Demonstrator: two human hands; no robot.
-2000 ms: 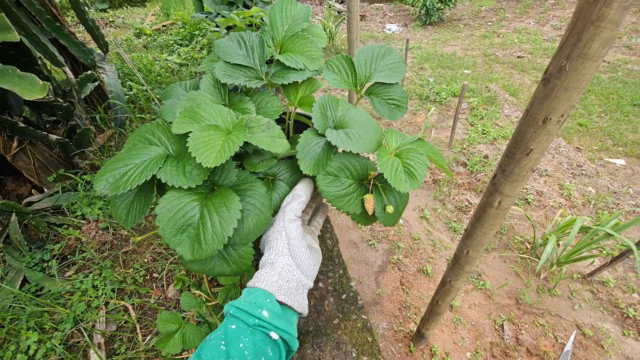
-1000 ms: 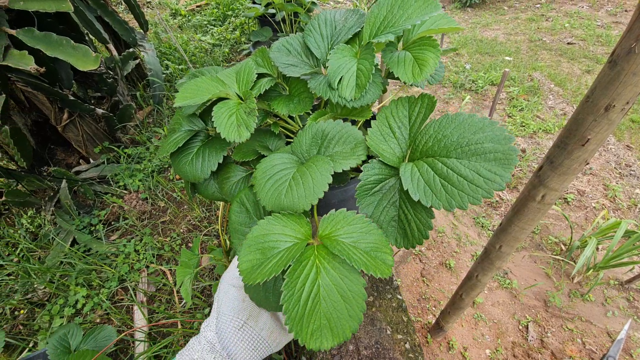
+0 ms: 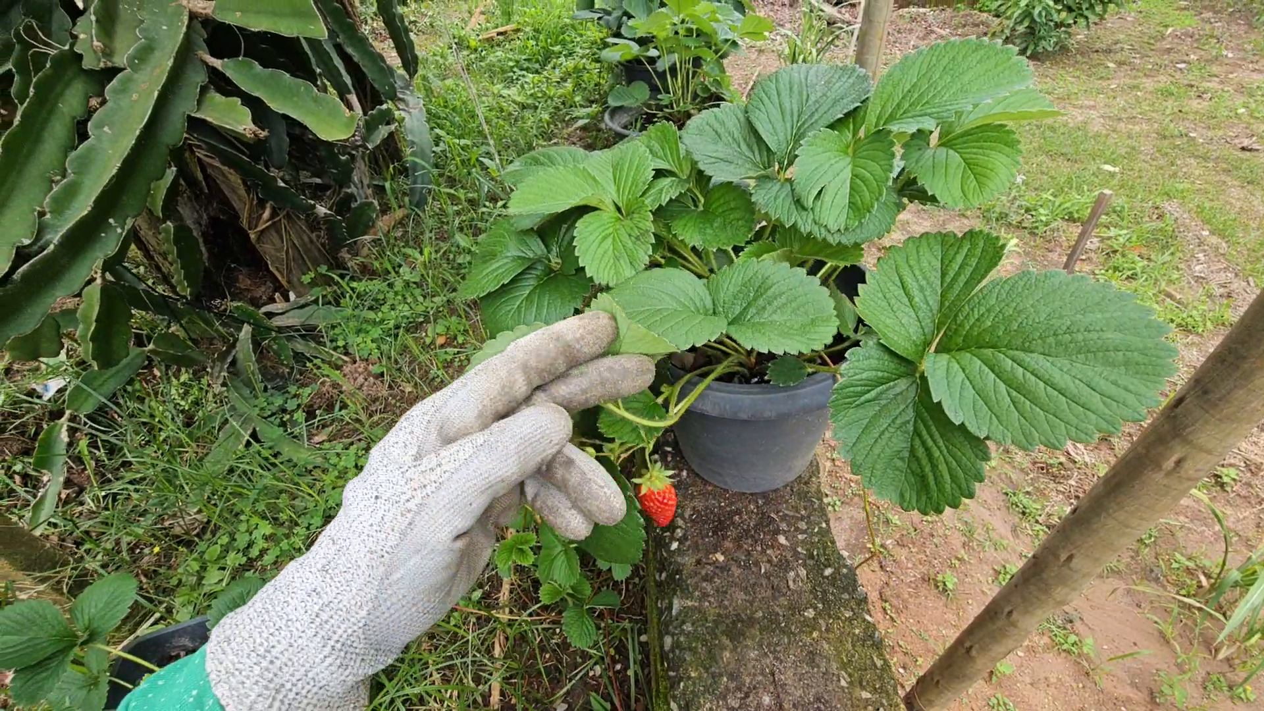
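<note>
My left hand (image 3: pixel 474 464), in a grey-white knit glove with dirty fingertips, reaches in from the lower left, its fingers extended against a leaf at the left side of a strawberry plant (image 3: pixel 770 301). No firm grip on the leaf can be seen. The plant grows in a dark plastic pot (image 3: pixel 755 430), and its large toothed leaves spread over the rim. A ripe red strawberry (image 3: pixel 657 502) hangs beside the pot, just right of my lower fingertips, not touched by them. My right hand is out of view.
The pot stands on a mossy concrete ledge (image 3: pixel 760 592). A slanted wooden pole (image 3: pixel 1106 523) is at the right. Long fleshy cactus stems (image 3: pixel 109 168) crowd the upper left. Another potted plant (image 3: pixel 681 49) stands behind, and a dark container (image 3: pixel 163 652) sits at the lower left.
My left hand has moved from beneath the leaves to the plant's left side. The red strawberry and the pot's front have come into sight. A pointed metal tip at the lower right is gone from view.
</note>
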